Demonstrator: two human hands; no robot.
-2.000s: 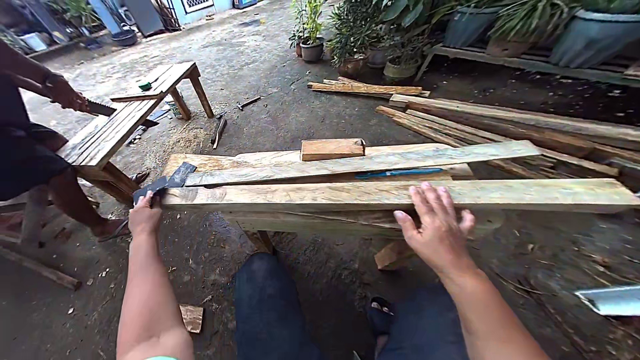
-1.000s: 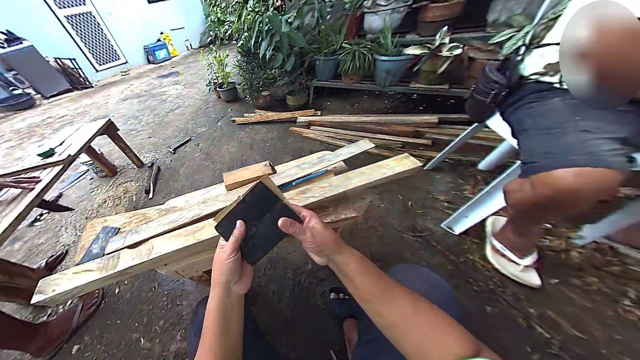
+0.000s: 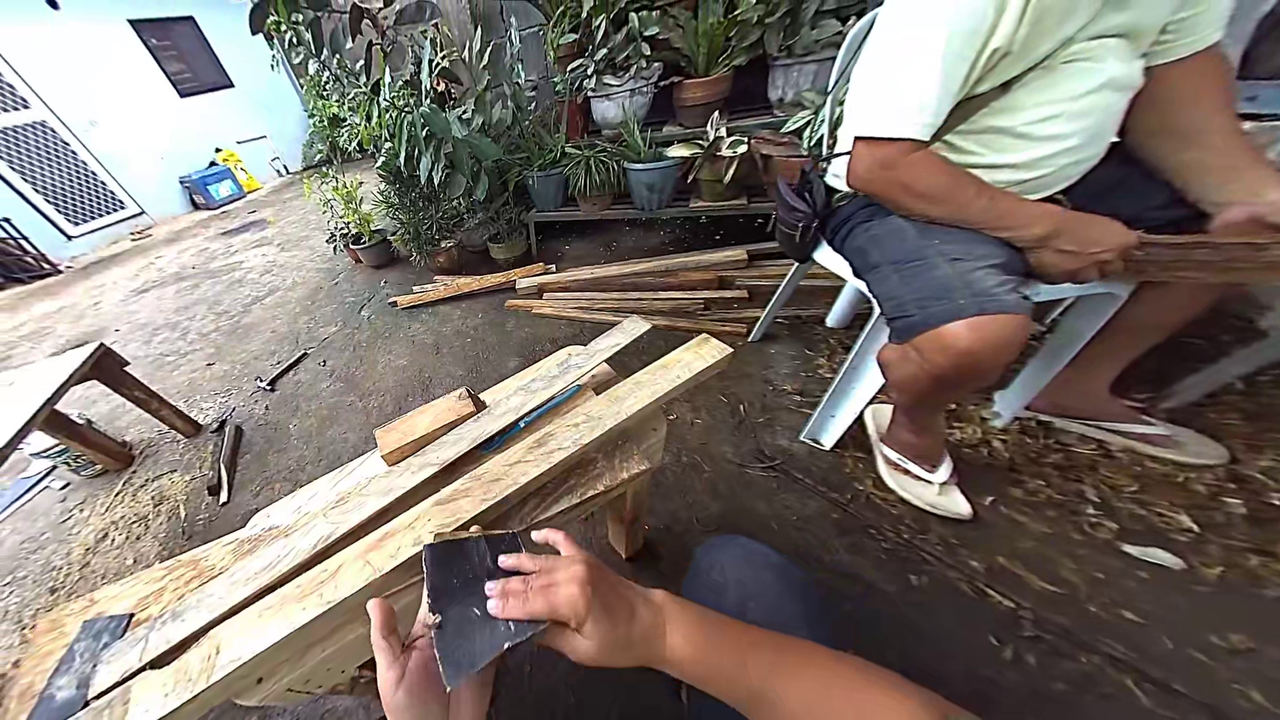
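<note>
A dark sheet of sandpaper (image 3: 478, 600) with a torn edge is between my hands at the lower middle. My right hand (image 3: 580, 600) lies on its right part, thumb and fingers on the dark face. Behind and under its left edge is my left hand (image 3: 425, 660), palm up with the thumb apart; its grip is partly hidden. Beyond them a long planed wooden board (image 3: 500, 470) slants over a low wooden bench. Beside it lie a thinner board (image 3: 380, 480), a blue strip-like tool (image 3: 535, 415) and a short wood block (image 3: 430, 425). Another dark sheet (image 3: 85, 665) rests at the lower left.
At the right a person (image 3: 960, 200) sits on a white plastic chair (image 3: 845, 390), holding a piece of wood. Wooden strips (image 3: 640, 285) lie on the ground before potted plants (image 3: 655, 180). A hammer (image 3: 283, 370) is on the ground near another wooden bench (image 3: 60, 385).
Two seconds ago my hands were on the boards, my left one by a dark sheet; now both are at the sandpaper. The view has swung right, bringing in the seated person.
</note>
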